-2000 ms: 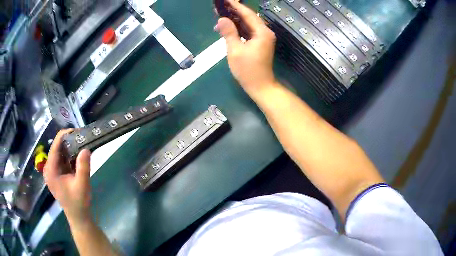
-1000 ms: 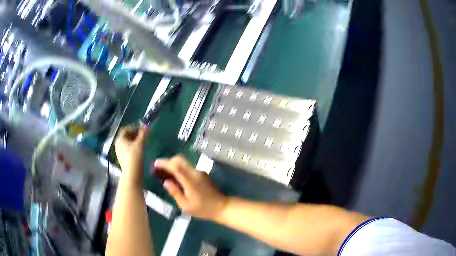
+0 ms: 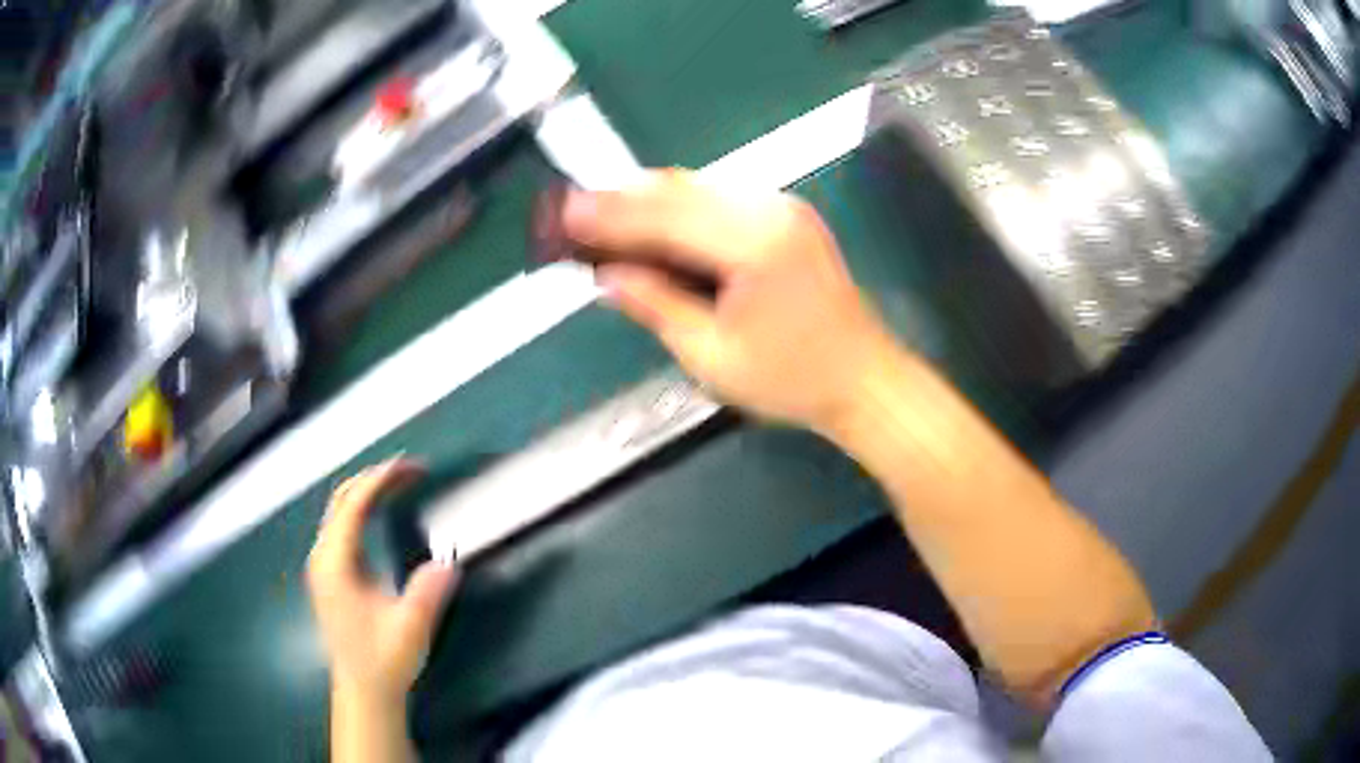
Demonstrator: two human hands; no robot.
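Note:
A silver fixture bar (image 3: 559,465) lies on the green bench in front of me, blurred. My left hand (image 3: 366,596) is at its left end with thumb and fingers apart; nothing is seen held, and blur hides whether it touches the bar. My right hand (image 3: 768,298) is above the bar's right part, hiding some of it, and grips a small reddish-brown block (image 3: 552,227) in its fingertips. The block is raised over the white rail, off the bar.
A stack of fixture bars (image 3: 1044,187) stands at the back right near the bench edge. A long white rail (image 3: 388,365) runs behind the bar. Machines with a red button (image 3: 395,102) and a red-and-yellow button (image 3: 148,425) are at left. A grey floor (image 3: 1268,447) is at right.
The view has swung back from the stack to the bar on the bench. The dark bar my left hand held has left that hand. My right hand still holds the block, now near the bar.

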